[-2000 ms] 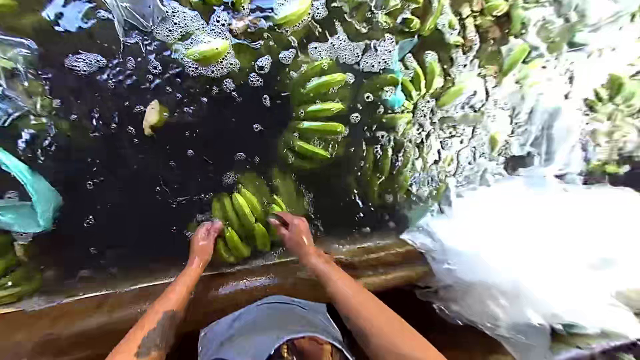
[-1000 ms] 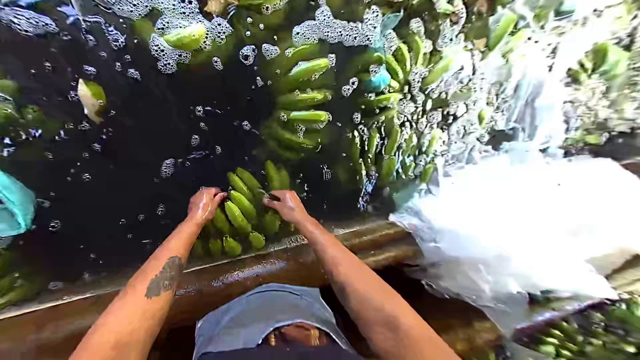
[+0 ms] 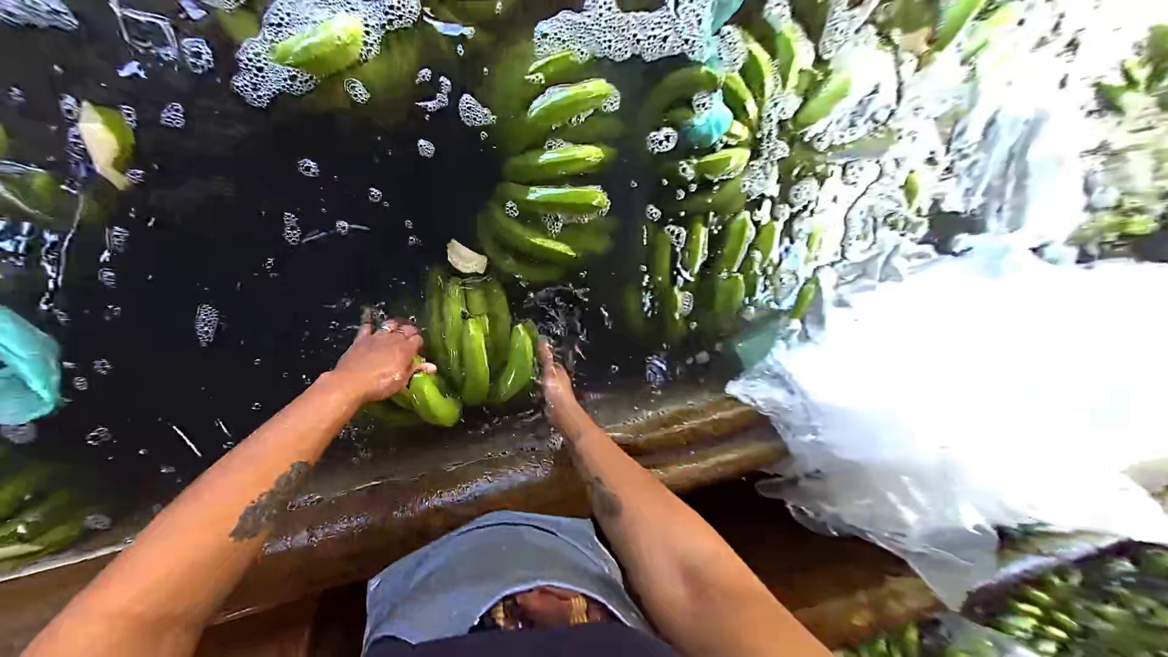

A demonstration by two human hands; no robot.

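A bunch of green bananas (image 3: pixel 474 342) lies in dark water near the tank's front edge, its pale cut crown pointing away from me. My left hand (image 3: pixel 381 358) is on the left side of the bunch, with fingers curled around a banana at its lower left. My right hand (image 3: pixel 555 379) is at the right side, fingers partly under water; whether it grips the fruit cannot be told. Just beyond, another bunch of green bananas (image 3: pixel 557 199) floats partly submerged.
The tank's wet brown rim (image 3: pixel 411 511) runs between my body and the water. Clear plastic sheeting (image 3: pixel 958 392) covers the right side. More green bananas (image 3: pixel 730 246) float at the right, with foam (image 3: pixel 630 32) at the back and a teal plastic piece (image 3: pixel 27 365) at the left.
The bunch between my hands has turned, and its cut crown now shows at the far end. My right hand has moved from the top of the bunch down to its right side.
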